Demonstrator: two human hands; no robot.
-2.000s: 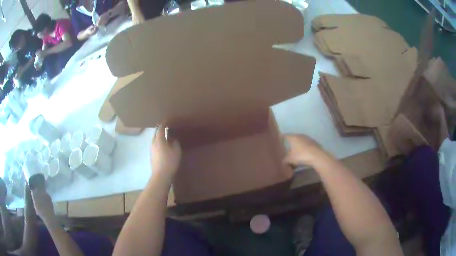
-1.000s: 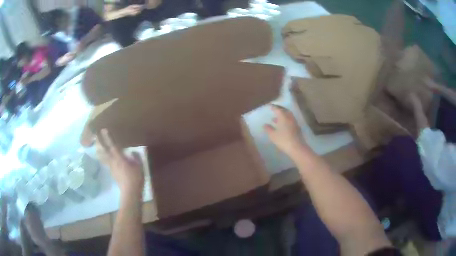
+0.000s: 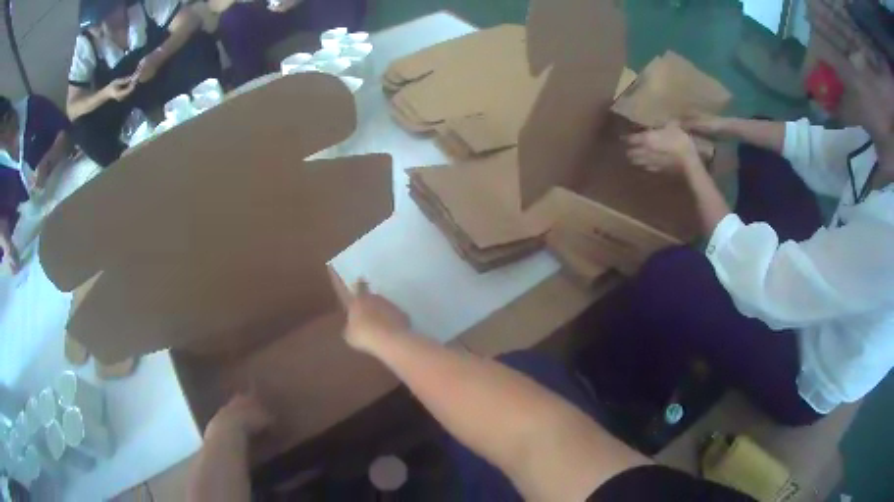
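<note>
A brown mailer box (image 3: 323,363) stands at the near edge of the white table, its tray formed and its large lid (image 3: 221,206) raised at the back with notched flaps spread. My left hand (image 3: 235,424) is at the front left of the tray, partly over its inside; its fingers are blurred, so its hold is unclear. My right hand (image 3: 371,316) is at the tray's right side wall, with a finger pointing up along its back corner; whether it grips the wall cannot be told.
Stacked flat blanks (image 3: 480,201) lie right of the box. A person in a white top (image 3: 784,265) handles another open box (image 3: 637,186) at the right. White cups (image 3: 44,422) stand at left and at the back. A yellow handbag (image 3: 745,471) is at the lower right.
The view has swung right, so the box appears further left. My left hand has come from beside the lid down to the tray; my right hand has come to the tray's right wall.
</note>
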